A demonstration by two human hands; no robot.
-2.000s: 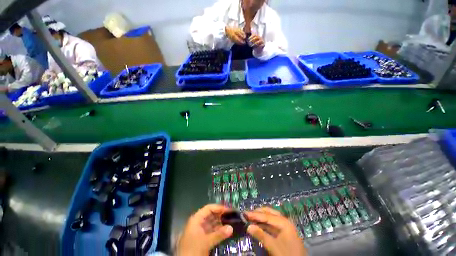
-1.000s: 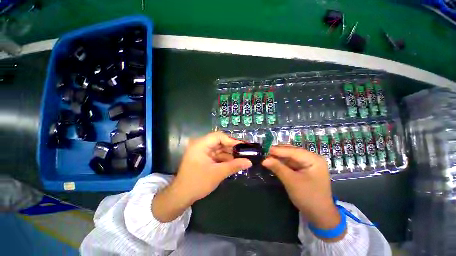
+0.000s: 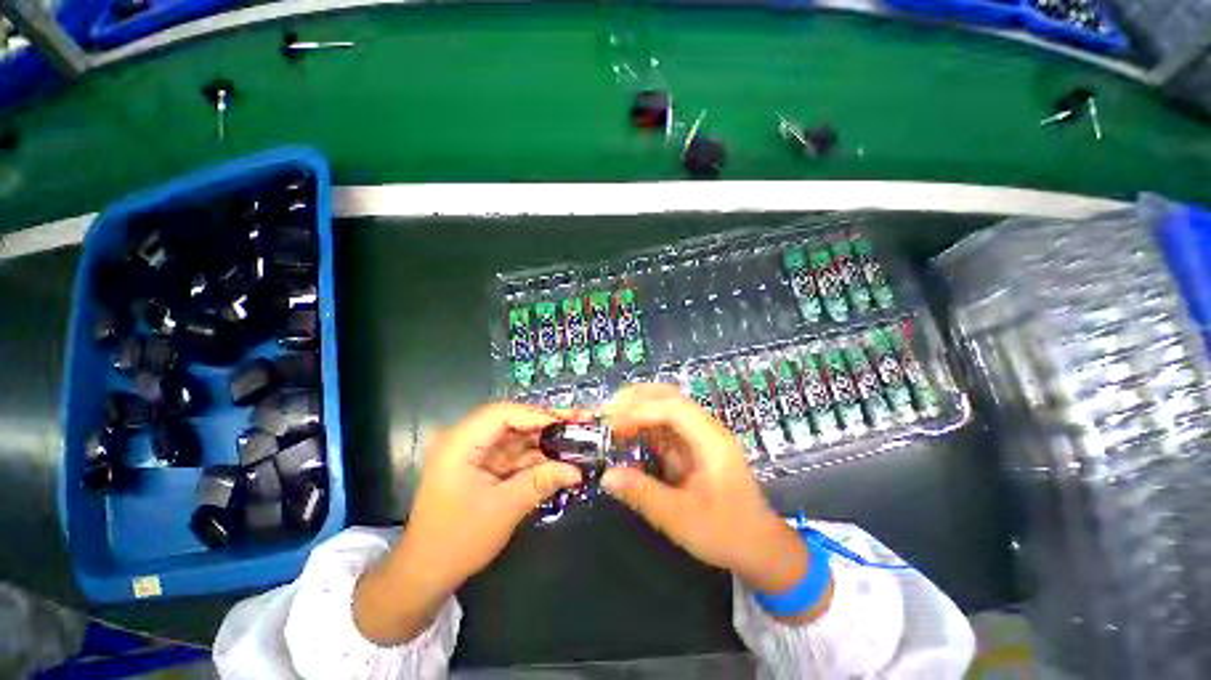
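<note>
My left hand (image 3: 485,498) holds a glossy black plastic housing (image 3: 574,436) in front of the tray's lower left part. My right hand (image 3: 691,472) grips the right side of the same housing with thumb and fingers. Any circuit board in the housing is hidden or too small to tell. A clear blister tray (image 3: 724,312) lies behind the hands, with rows of green circuit boards (image 3: 574,332) and some empty slots in the back row.
A blue bin (image 3: 93,531) with many black housings stands at left. Stacked clear trays (image 3: 1062,399) stand at right, beside a blue edge. Beyond the bench, the green conveyor belt (image 3: 505,106) carries scattered black parts (image 3: 704,153). A blue strap (image 3: 797,578) is on my right wrist.
The view first tilted down, then shifted, with the tray now further left. The green board seen between the right fingers one second ago no longer shows; both hands are now close together on the housing.
</note>
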